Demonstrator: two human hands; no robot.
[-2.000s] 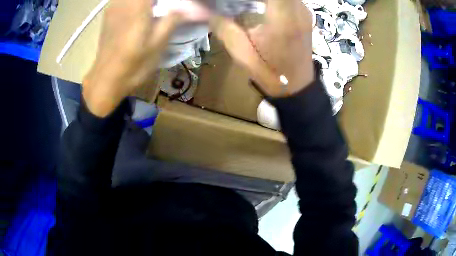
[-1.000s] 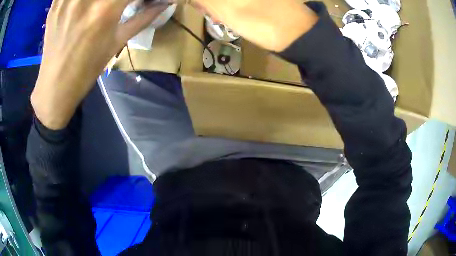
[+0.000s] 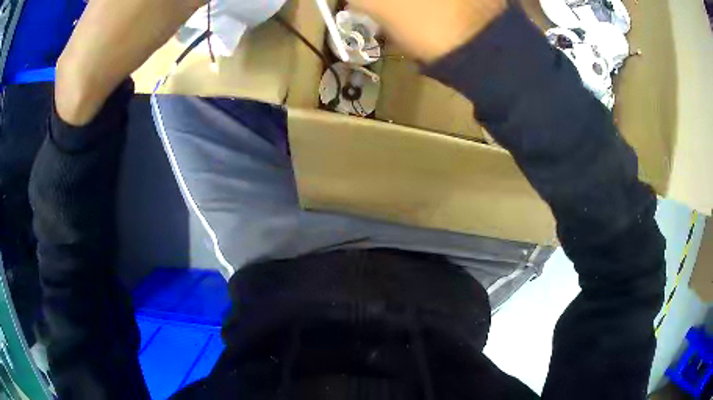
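A white plastic housing (image 3: pixel 238 22) is at the top edge, partly cut off, with dark leads hanging below it. My left hand (image 3: pixel 129 35) is beside it at the upper left; its fingers are beyond the top edge, so its grip is hidden. A thin white stick (image 3: pixel 332 30) slants down from the top edge, right of the housing. My right hand (image 3: pixel 438 23) is blurred and cut off by the top edge, right of the stick; its fingertips and anything in them cannot be seen.
The open cardboard carton (image 3: pixel 414 176) lies in front of me. A grey-white disc with a dark centre (image 3: pixel 350 90) and a white ring-like part (image 3: pixel 358 39) are in its near left corner. White shells (image 3: pixel 590 51) are piled at its right. Blue bins (image 3: pixel 184 344) are at the left.
Both hands have moved up, and the left fingers have left the picture. The white stick has come into view between the hands. The view has shifted slightly.
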